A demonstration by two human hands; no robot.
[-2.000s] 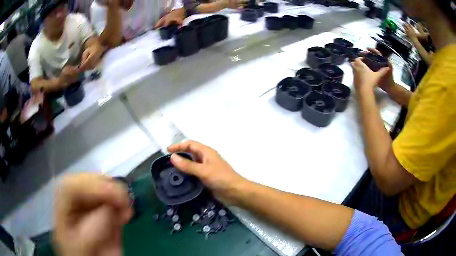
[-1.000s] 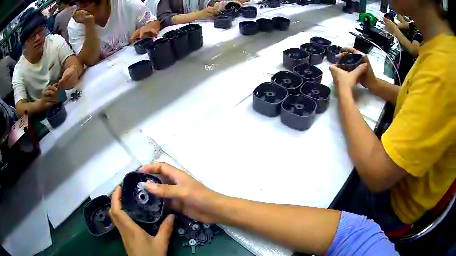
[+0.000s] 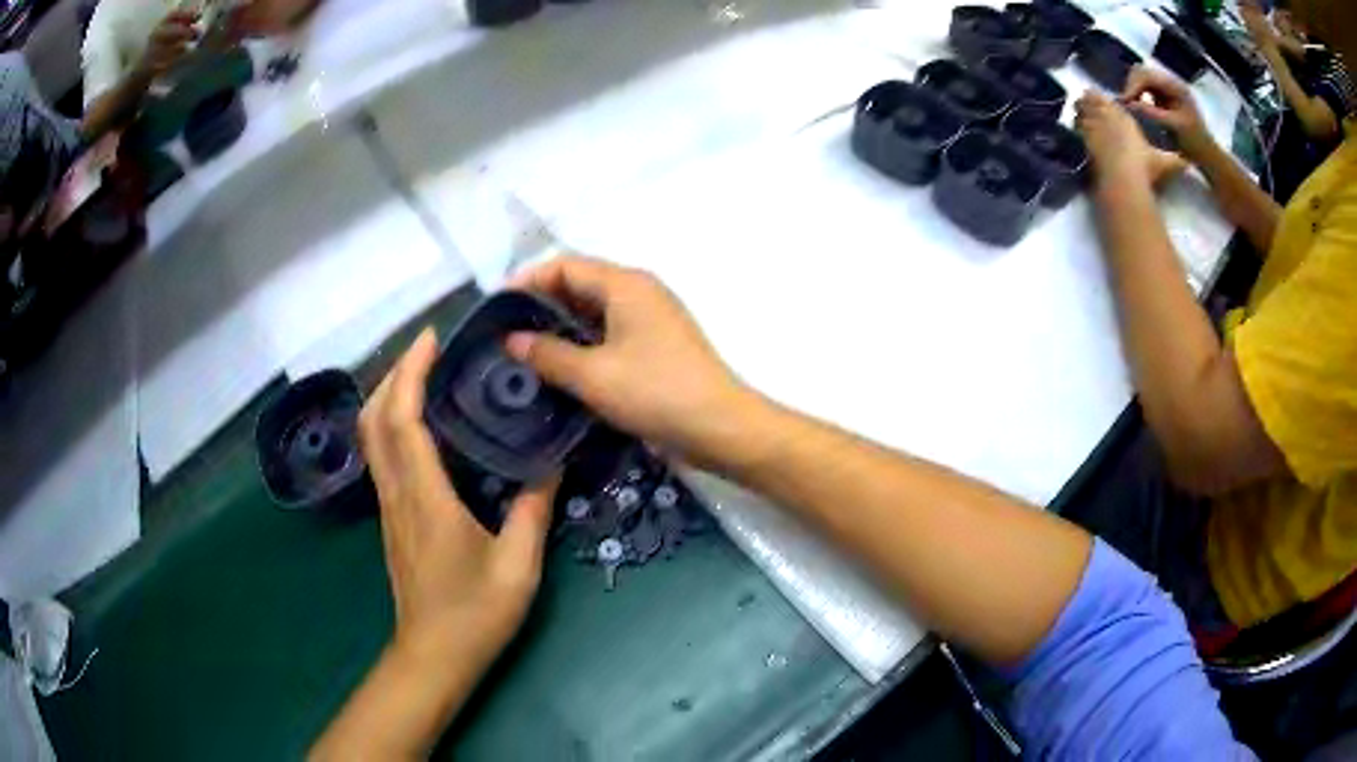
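A black housing (image 3: 491, 423) is tilted with its open side towards me, its round centre boss showing. My left hand (image 3: 462, 543) holds it from the left and below, fingers along the left wall and thumb at the lower edge. My right hand (image 3: 647, 357) grips its upper right rim, the thumb reaching inside beside the boss. Whether a small part is under that thumb is hidden. A second housing (image 3: 313, 441) stands open side up to the left. A pile of small dark insert parts with pale discs (image 3: 610, 549) lies just right of the held housing's lower edge.
The work lies on a green surface (image 3: 223, 625) beside white sheets (image 3: 833, 357). Grouped housings (image 3: 990, 186) stand at the upper right, near a person in a yellow shirt (image 3: 1302, 387). Other people's hands are at the upper left. A white cord (image 3: 67, 670) lies lower left.
Two seconds ago my left hand was blurred and away from the housing; since one second ago both hands have held it. The view has shifted, and the pale spot beside my right thumb no longer shows.
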